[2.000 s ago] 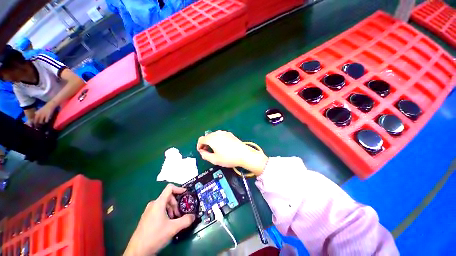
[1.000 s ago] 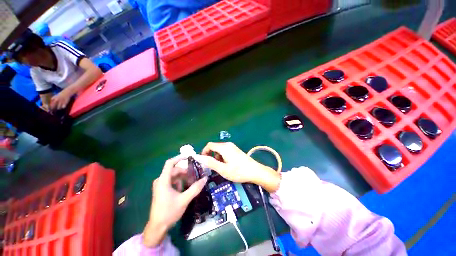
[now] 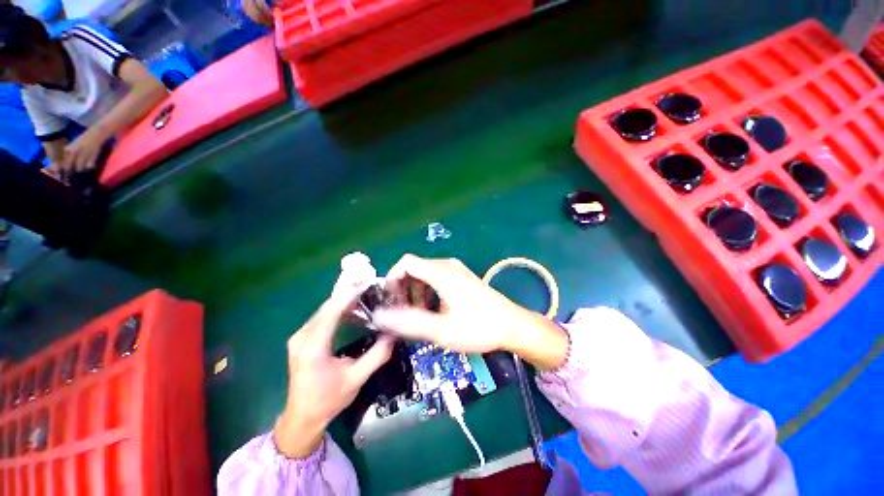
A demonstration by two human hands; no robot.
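A dark watch module (image 3: 373, 298), blurred and partly hidden by fingers, is held above the test fixture between my two hands. My left hand (image 3: 325, 363) grips it from the left. My right hand (image 3: 451, 305) is at its right side with bent fingers against it; its exact grip is blurred. The white wiping cloth (image 3: 357, 263) shows just behind the fingertips. The black test fixture (image 3: 388, 402) lies below the hands, its left part mostly covered. The blue-purple control board (image 3: 441, 370) is on its right, with a white USB cable (image 3: 465, 431) plugged in.
A red foam tray with discs (image 3: 669, 232) is at the right, another (image 3: 179, 387) at the lower left. A labelled disc (image 3: 586, 208), a tape ring (image 3: 554, 291), a thin dark stick (image 3: 531, 412) and a clear scrap (image 3: 438, 232) lie around. A person (image 3: 87, 87) works at the upper left.
The module, earlier on the fixture with a lit red dial under my left hand, has been lifted. My right hand has come over to it. Since one second ago both hands stay together there.
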